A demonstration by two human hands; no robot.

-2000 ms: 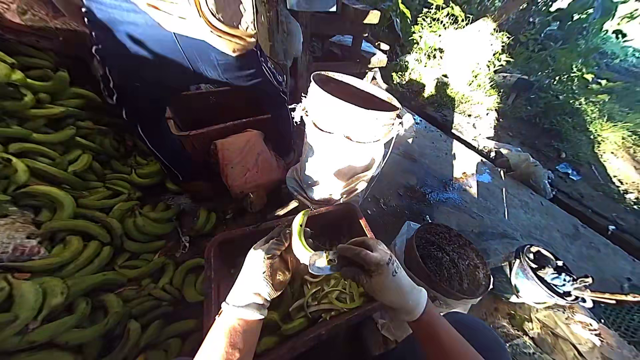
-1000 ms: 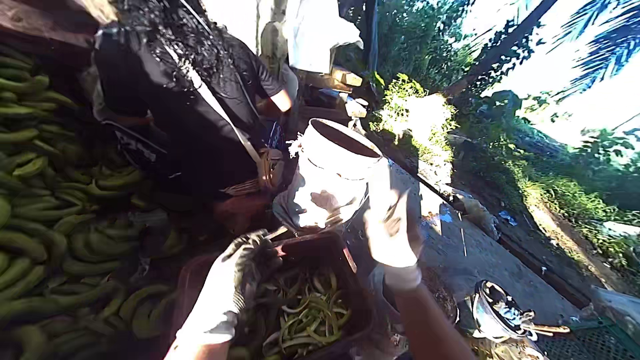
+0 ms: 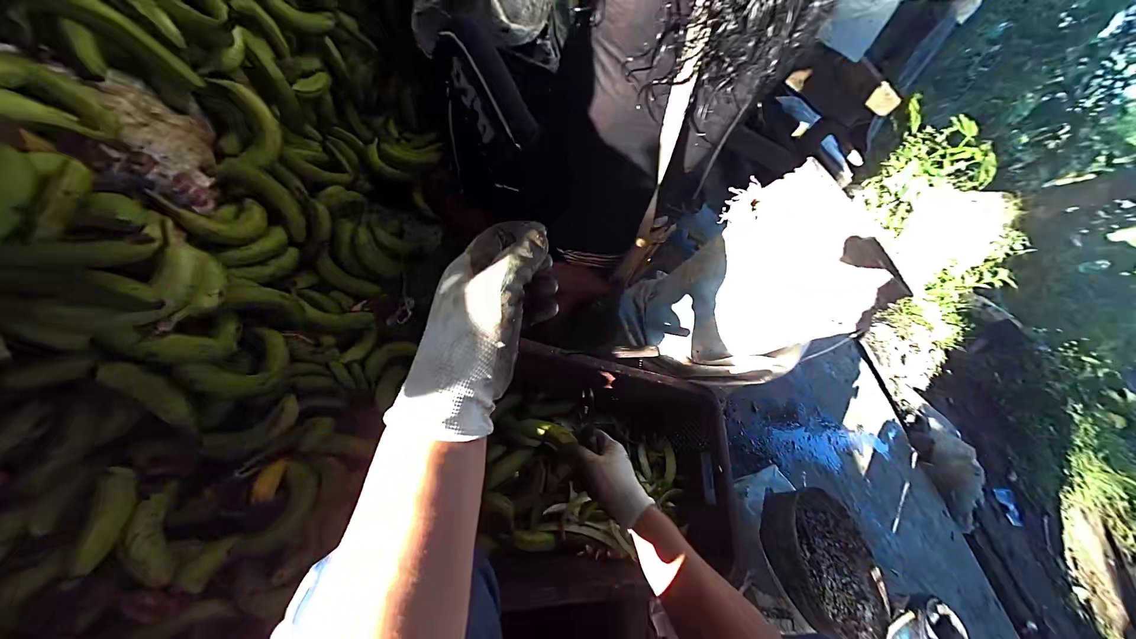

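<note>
My left hand [image 3: 484, 324], in a pale knit glove with dark fingers, is raised above the near-left rim of a dark plastic crate [image 3: 710, 417]. Its fingers are curled, and whether they hold anything is hidden. Lower down inside the crate, my right hand [image 3: 608, 470], also gloved, has its fingertips at a green banana or plantain [image 3: 546, 432]; whether it grips the fruit or a tool is not clear. Peel strips [image 3: 590, 524] and more green fruit lie around that hand in the crate.
A large heap of green bananas or plantains [image 3: 257, 355] fills the left side. A person in dark clothes [image 3: 612, 115] is beyond the crate, beside a sunlit white sack-covered container [image 3: 781, 266]. A bucket of dark matter [image 3: 825, 559] stands at the lower right on a bluish surface [image 3: 799, 435].
The light-coloured fruit seen between my hands two seconds ago is no longer there. My right hand, raised beside the crate one second ago, is now down inside it. The view has turned strongly.
</note>
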